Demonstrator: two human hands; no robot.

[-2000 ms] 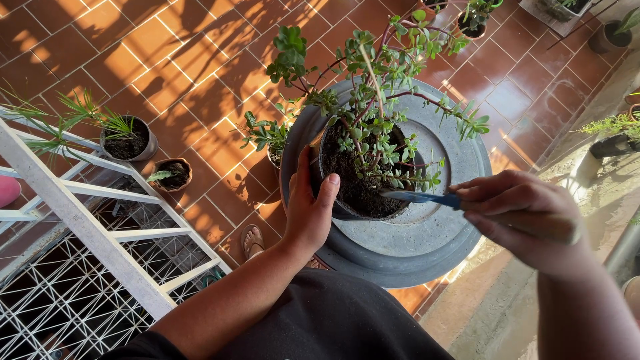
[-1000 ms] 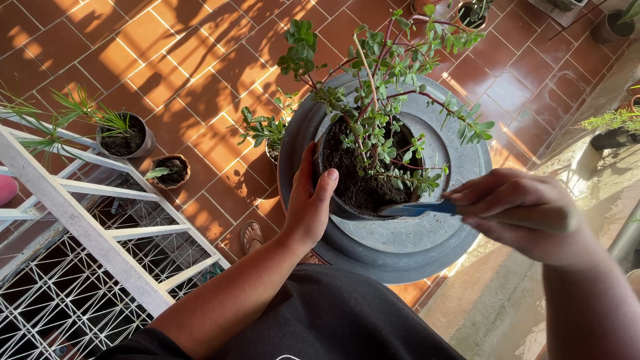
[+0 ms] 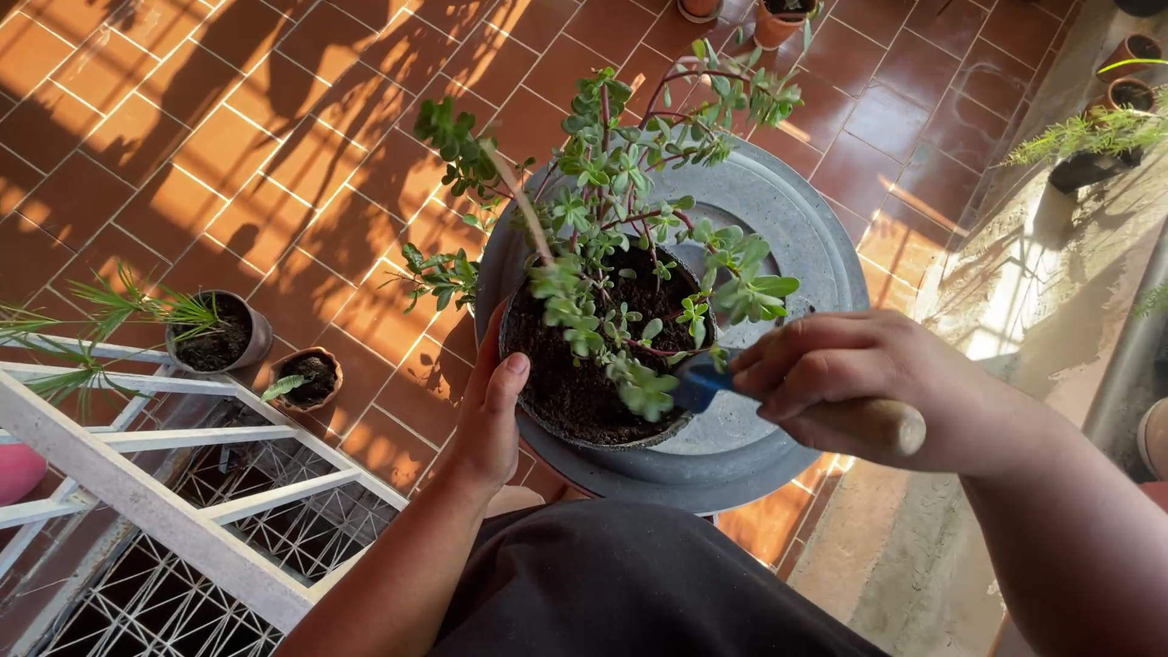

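A dark round pot [image 3: 598,436] of soil [image 3: 570,397], with a branching succulent [image 3: 630,192] growing in it, rests on a round grey stand [image 3: 812,228]. My left hand [image 3: 493,420] grips the pot's left side, its thumb by the rim. In my right hand [image 3: 849,383] is a small trowel with a wooden handle [image 3: 899,427] and a blue metal blade [image 3: 701,383]. The blade is at the pot's right rim, beneath low leaves; its tip is hidden by them. A thin stick [image 3: 520,201] leans up among the stems.
At the left, a white metal railing [image 3: 155,493] stands near a potted spiky plant [image 3: 219,333] and a small terracotta pot [image 3: 310,379]. Another leafy plant [image 3: 443,274] is left of the stand. More pots [image 3: 780,23] are on the tiled floor, and others [image 3: 1131,91] line the right wall.
The pot and its plant have turned, and the stick leans further left. The trowel blade, in the soil a second ago, is now at the right rim with its handle end turned toward me.
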